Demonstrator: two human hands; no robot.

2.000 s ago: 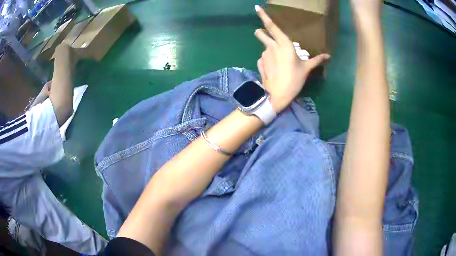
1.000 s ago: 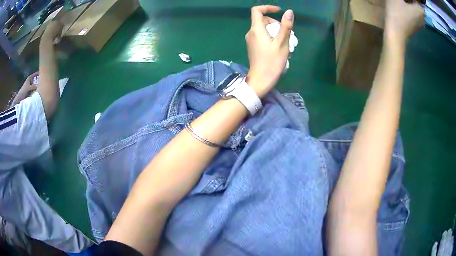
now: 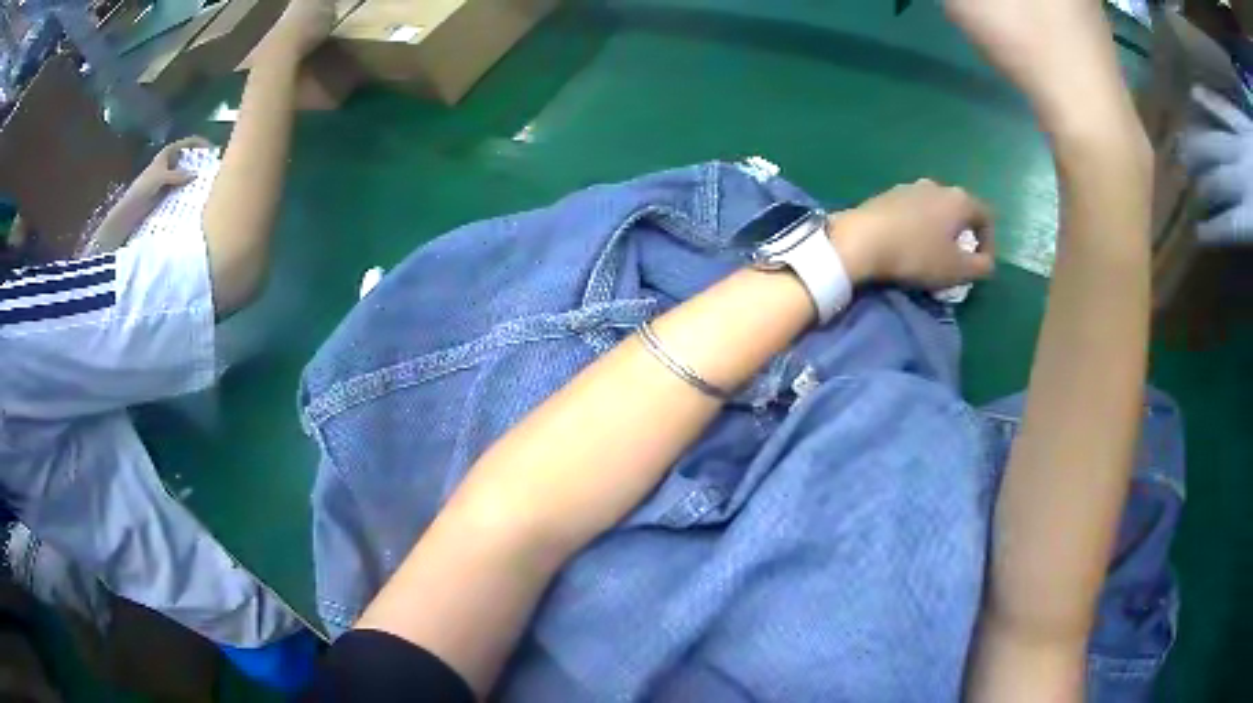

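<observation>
My left hand is curled shut on a small white wad just beyond the denim jacket, low over the green table. A white watch and a thin metal bracelet are on that wrist. My right hand is blurred and cut off by the top edge; its fingers and anything in them are hidden. The denim jacket lies heaped in front of me, under both forearms. A brown carton stands at the far right, partly behind my right forearm.
A coworker in a white striped sleeve is at left, one hand on brown cartons at the top left, the other at a white sheet. A whitish gloved hand is at the right edge by the carton. The green table lies beyond the jacket.
My left hand has moved right and lower, and its fingers have closed around the wad. The carton now shows farther right. A gloved hand has appeared at the right edge.
</observation>
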